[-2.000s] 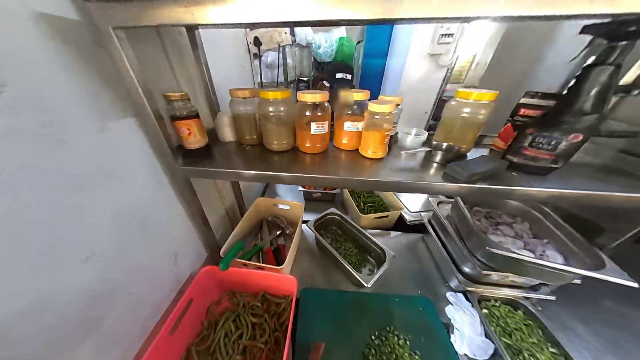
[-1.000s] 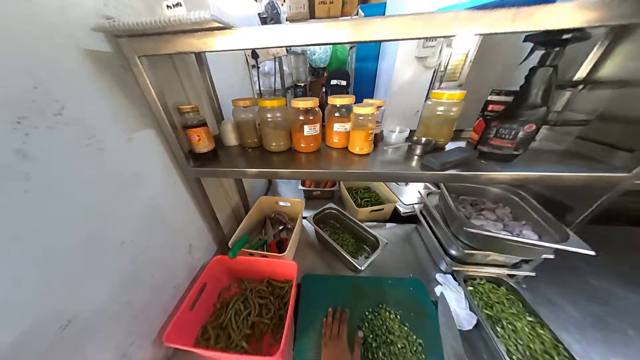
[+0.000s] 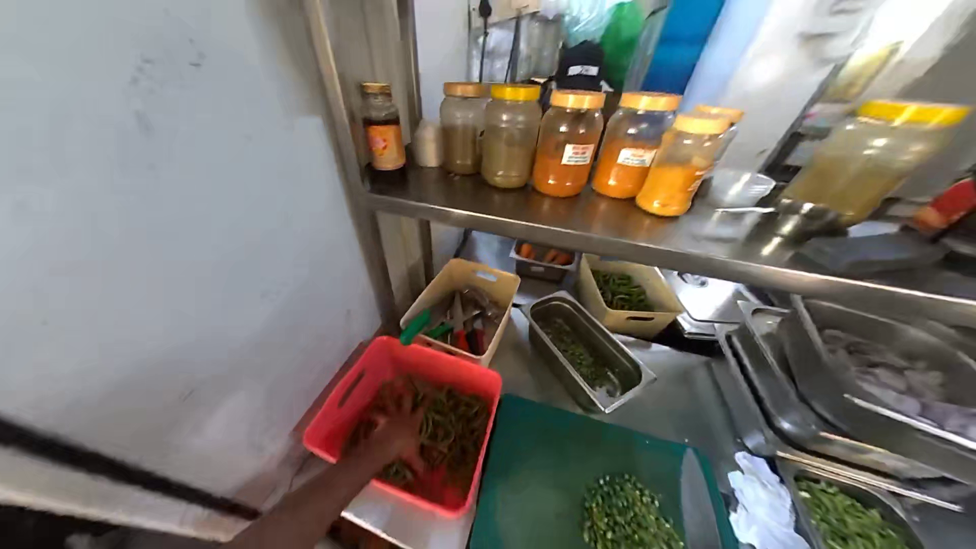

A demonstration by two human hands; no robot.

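Note:
My left hand point(image 3: 400, 431) reaches into a red plastic basket point(image 3: 486, 381) of long green beans point(image 3: 457, 427), its fingers among the beans. The motion blur hides whether it grips any. To the right of the basket lies a green cutting board point(image 3: 564, 435) with a heap of chopped green pieces point(image 3: 629, 515). A knife blade point(image 3: 698, 496) rests flat near the board's right edge; its handle is outside the frame. My right hand is out of view.
Behind the board are a steel pan point(image 3: 587, 354) with chopped greens, a beige basket of utensils point(image 3: 499, 293) and a beige basket of green chillies point(image 3: 633, 324). Stacked steel pans point(image 3: 785, 412) and a white cloth point(image 3: 762, 503) stand right. Spice jars point(image 3: 564, 152) line the steel shelf point(image 3: 534, 221) above.
A hand lay on the green board a second ago; now my left hand is inside the red basket. The knife blade has come into sight on the board. The view has turned left.

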